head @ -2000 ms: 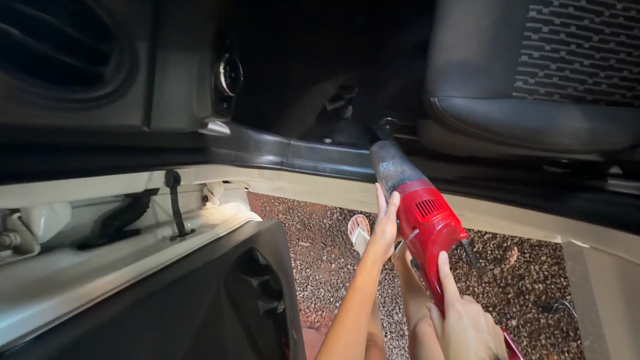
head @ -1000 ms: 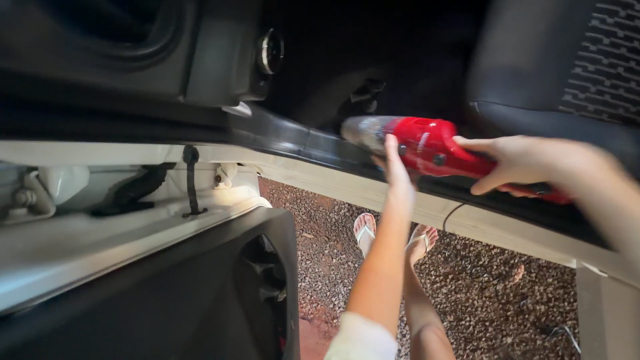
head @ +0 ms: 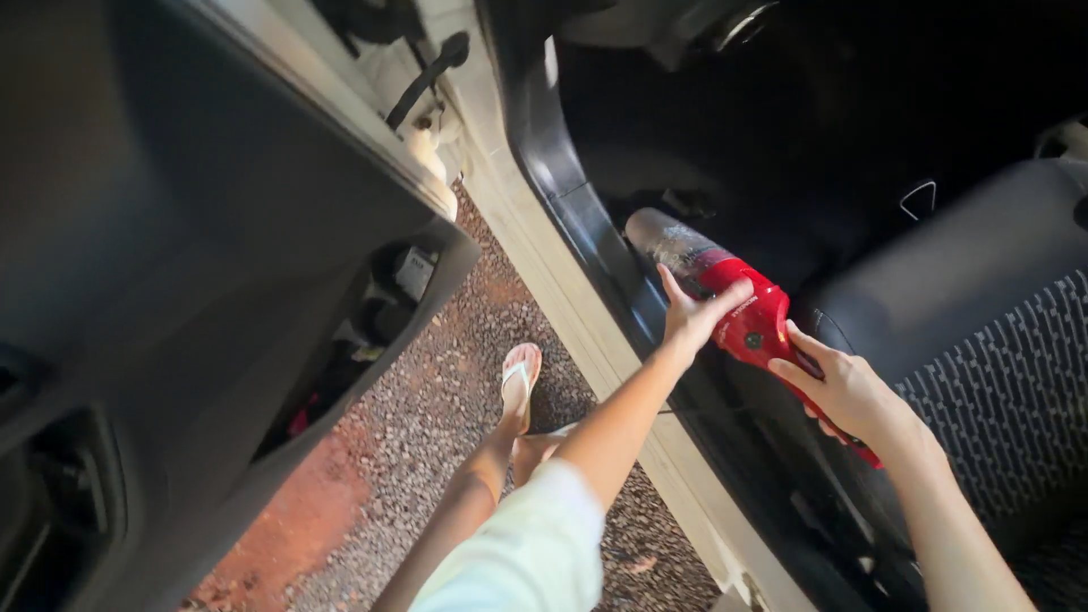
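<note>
A red handheld vacuum cleaner (head: 748,306) with a clear dust cup lies across the car's black sill trim (head: 620,263), its nozzle pointing up and left over the dark footwell. My left hand (head: 697,314) grips the front of its body, just behind the dust cup. Around the rear handle my right hand (head: 841,382) is closed. Some light debris shows inside the clear cup. The nozzle's mouth is near the inner edge of the sill; whether it touches is hard to tell.
An open car door (head: 255,170) with things in its pocket fills the left. A patterned seat (head: 1003,382) stands at the right. The pale door frame (head: 544,289) runs diagonally between them. Below are gravel (head: 425,408) and a foot in a white flip-flop (head: 520,378).
The view has turned strongly. Since the first frame my right hand has shifted along the vacuum's handle. Both hands still hold the vacuum, which has swung from outside the sill to over it.
</note>
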